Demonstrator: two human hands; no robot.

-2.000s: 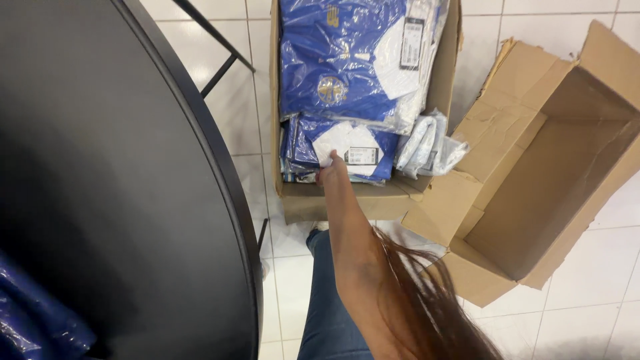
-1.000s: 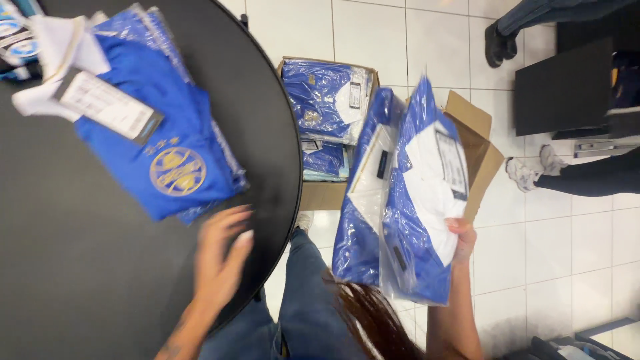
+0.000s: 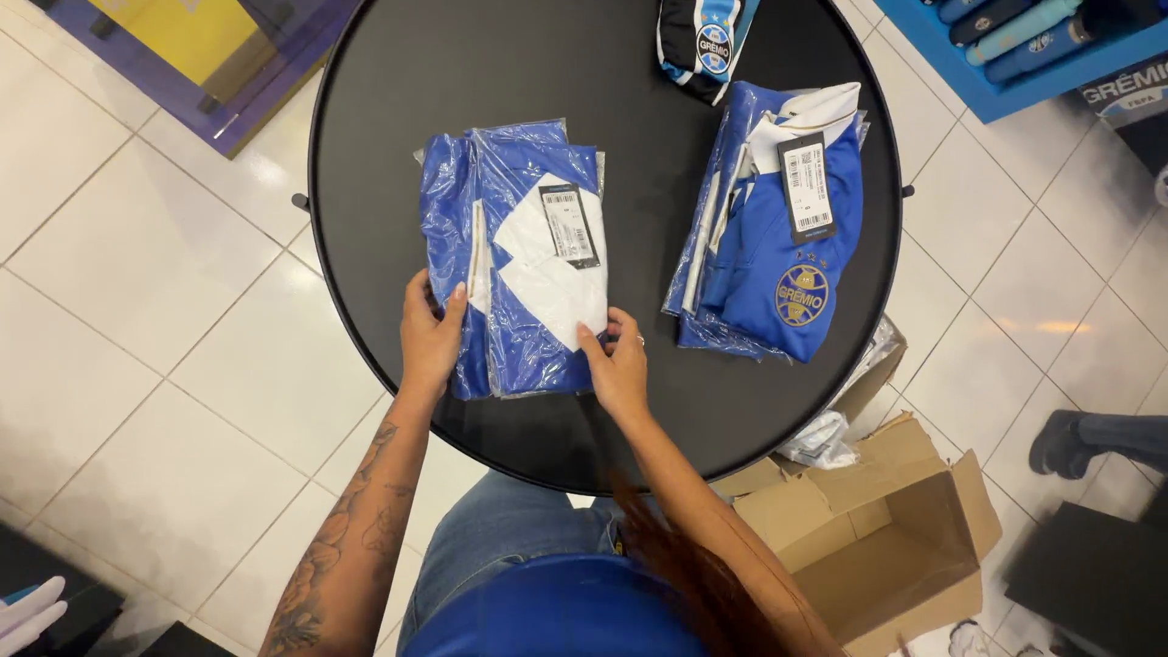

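On the round black table (image 3: 392, 82) lie folded blue and white shirts in clear plastic bags (image 3: 547, 301), overlapping, the top one with a hang tag (image 3: 570, 226). My left hand (image 3: 433, 333) grips their left edge, thumb on top and fingers underneath. My right hand (image 3: 618, 360) pinches the lower right edge. To the right, a folded blue shirt with a white collar and round crest (image 3: 803, 292) rests on more bagged shirts (image 3: 698, 237). A black, blue and white crested garment (image 3: 707, 46) lies at the table's far edge.
An open cardboard box (image 3: 885, 547) stands on the tiled floor at lower right, near another box (image 3: 876, 365) partly under the table. A blue shelf (image 3: 1004, 91) with rolled items is at upper right, a purple and yellow display (image 3: 210, 64) at upper left. A person's leg and shoe (image 3: 1086, 443) show at right.
The bagged shirts held up over the boxes one second ago now lie on the table. My left hand, empty then, now grips them too. The view has swung to the table.
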